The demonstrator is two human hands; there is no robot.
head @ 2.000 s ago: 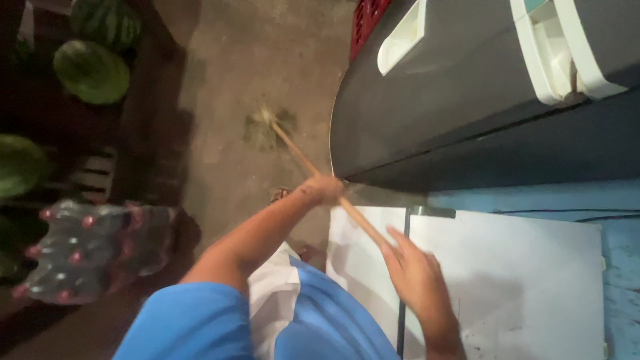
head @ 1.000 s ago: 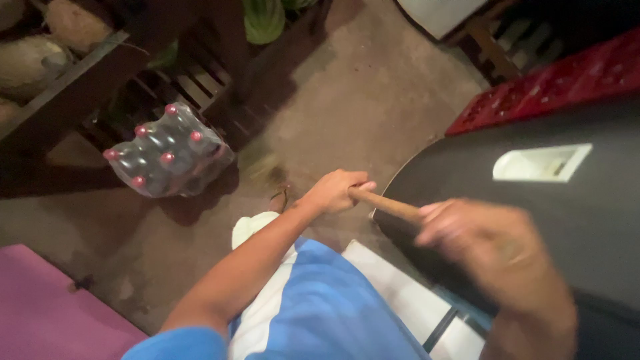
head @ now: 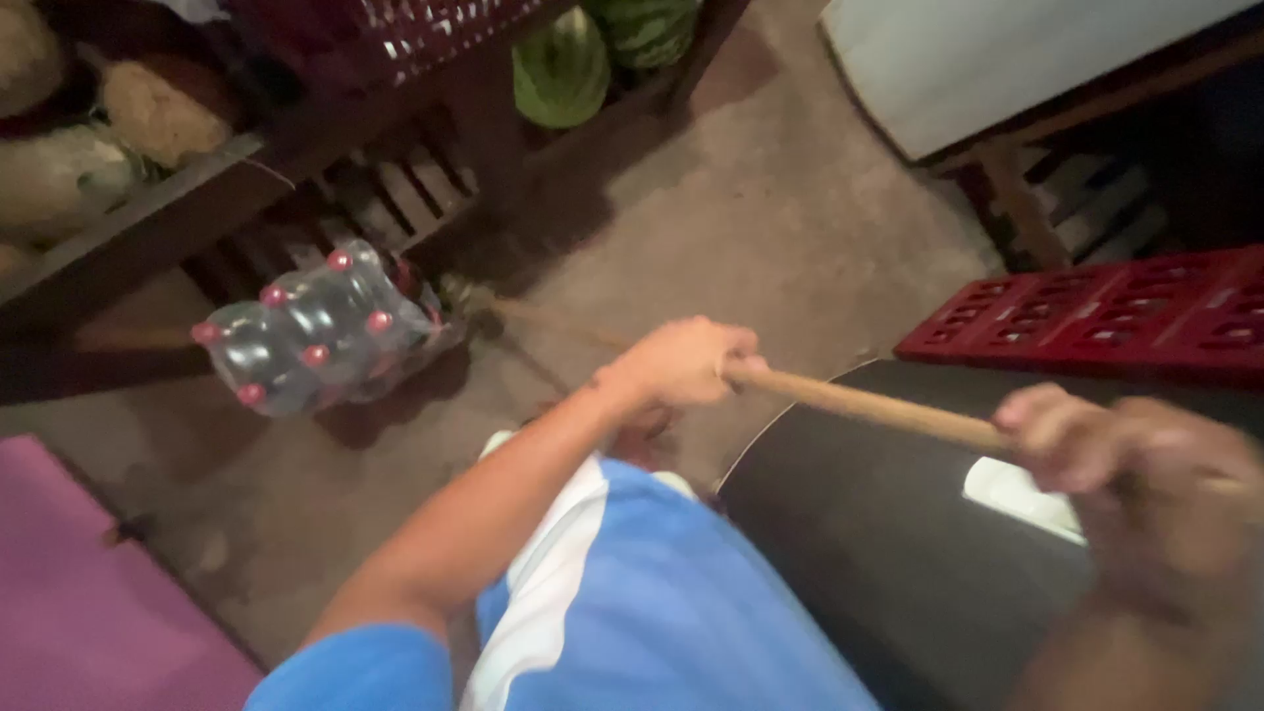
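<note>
A long wooden broom handle (head: 869, 405) slants from the right down to the floor at the left. My left hand (head: 691, 360) is closed around its middle. Higher up the handle, my right hand (head: 1116, 454) grips it near the upper end; this hand is blurred. The far end, a blurred tuft of bristles (head: 469, 296), rests low by a shrink-wrapped pack of clear plastic bottles (head: 316, 331) with red caps. My left forearm and blue shirt hide part of the floor below.
Wooden shelving (head: 148, 222) with gourds and a watermelon (head: 561, 74) stands at the upper left. A dark appliance (head: 889, 553) with a white recessed handle and a red plastic crate (head: 1086, 316) are at the right. A white tabletop (head: 987, 59) lies upper right, a pink panel (head: 99, 592) lower left.
The view has turned a lot. The bristles, on open floor two seconds ago, are now beside the bottle pack. Both hands stay on the handle.
</note>
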